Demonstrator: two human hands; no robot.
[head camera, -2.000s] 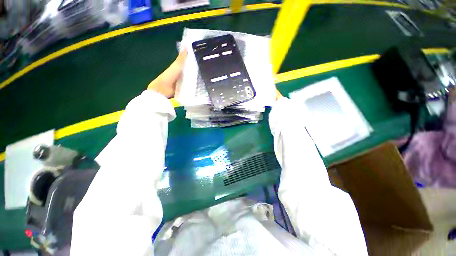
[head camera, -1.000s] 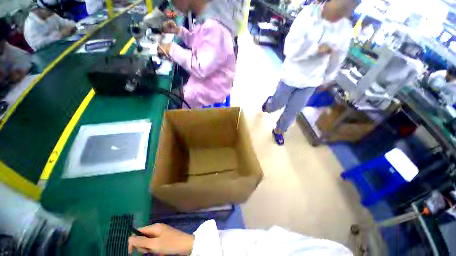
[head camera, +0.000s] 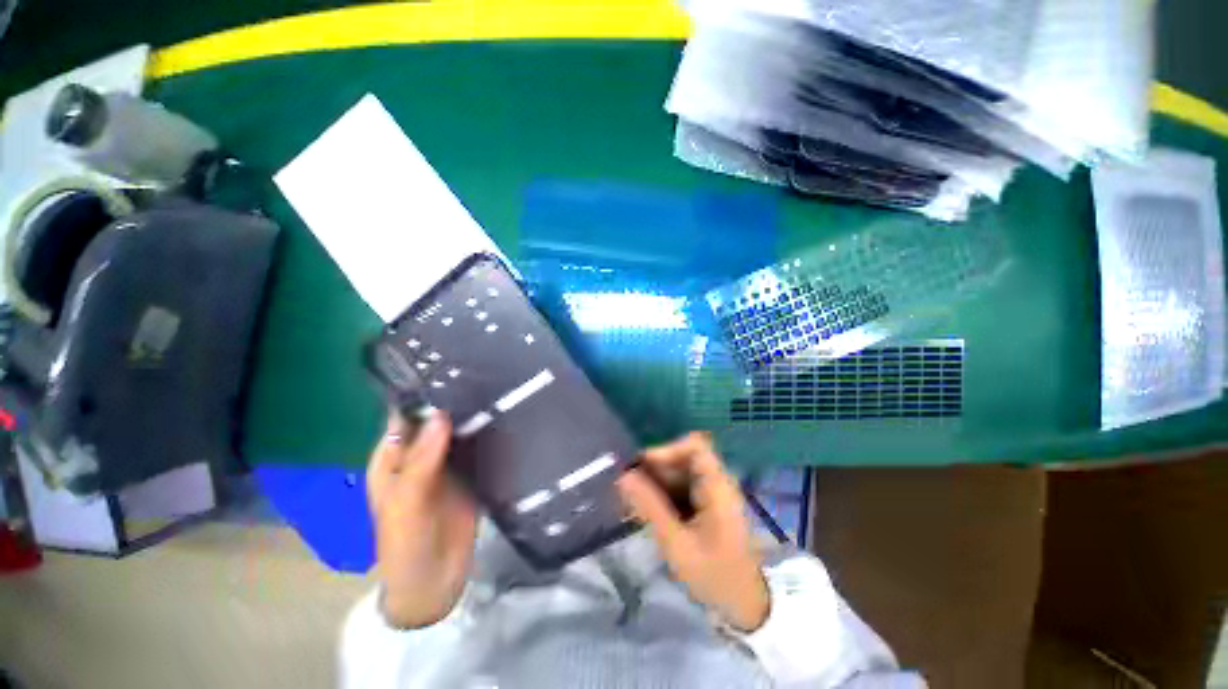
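A dark grey housing (head camera: 519, 417) with rounded corners and white strips on its face is held tilted over the bench's near edge. My left hand (head camera: 420, 505) grips its left long side, thumb on the face. My right hand (head camera: 694, 518) is at its lower right corner, fingers bent; a small dark thing shows between the fingers, too blurred to name. Rows of black pads (head camera: 855, 384) lie on a clear sheet to the right. Smaller dark stickers (head camera: 808, 316) lie on a slanting clear sheet behind them. A blue film sheet (head camera: 646, 229) lies behind the housing.
White paper (head camera: 384, 202) lies at the back left. A dark case (head camera: 168, 337) with a pale ring (head camera: 34, 215) stands at the left. A stack of wrapped housings (head camera: 875, 115) is at the back right, bubble wrap (head camera: 1161, 289) at the far right. A cardboard box (head camera: 929, 565) is below the right edge.
The view has turned from the aisle back to the bench. Both hands now hold a housing close to the body. The wrapped stack, earlier between the hands, now lies at the back right.
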